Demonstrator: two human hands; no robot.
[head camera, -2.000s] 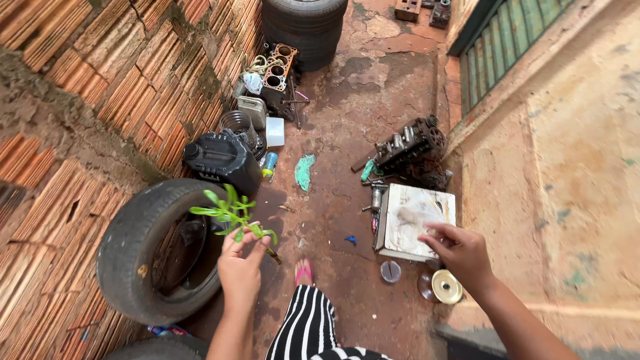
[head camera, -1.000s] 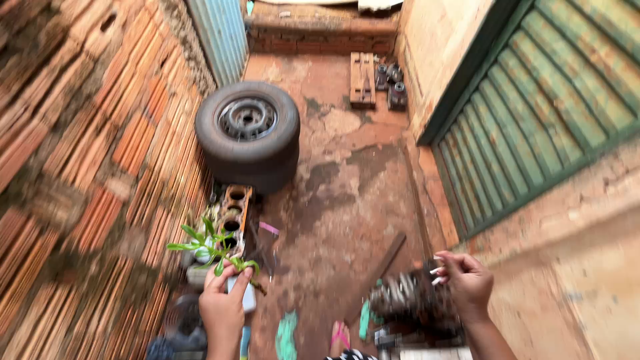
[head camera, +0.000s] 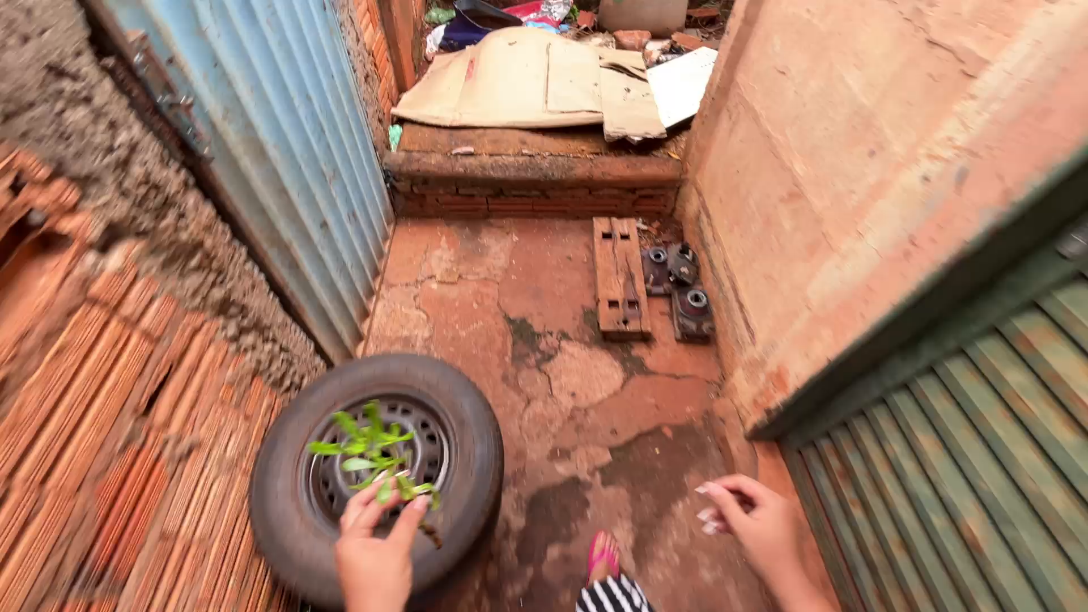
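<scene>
My left hand (head camera: 376, 544) pinches a green leafy plant cutting (head camera: 367, 446) between thumb and fingers, its brown lower stem sticking out at the right below the fingertips. Behind the cutting lies a tyre on a steel wheel rim (head camera: 463, 425). My right hand (head camera: 748, 523) is raised over the floor at the right, fingers curled and thumb near the fingertips; whether something small is between them cannot be told.
A wooden block with slots (head camera: 619, 280) and greasy metal parts (head camera: 690, 310) lie by the right wall. Ahead, a brick step (head camera: 535, 174) bears flattened cardboard (head camera: 527, 81). A blue metal door (head camera: 280, 127) stands left, a green slatted metal door (head camera: 960, 442) right.
The view has moved forward along the passage and tilted up; the engine parts beside the walls have left the frame. My left hand holds the cutting throughout.
</scene>
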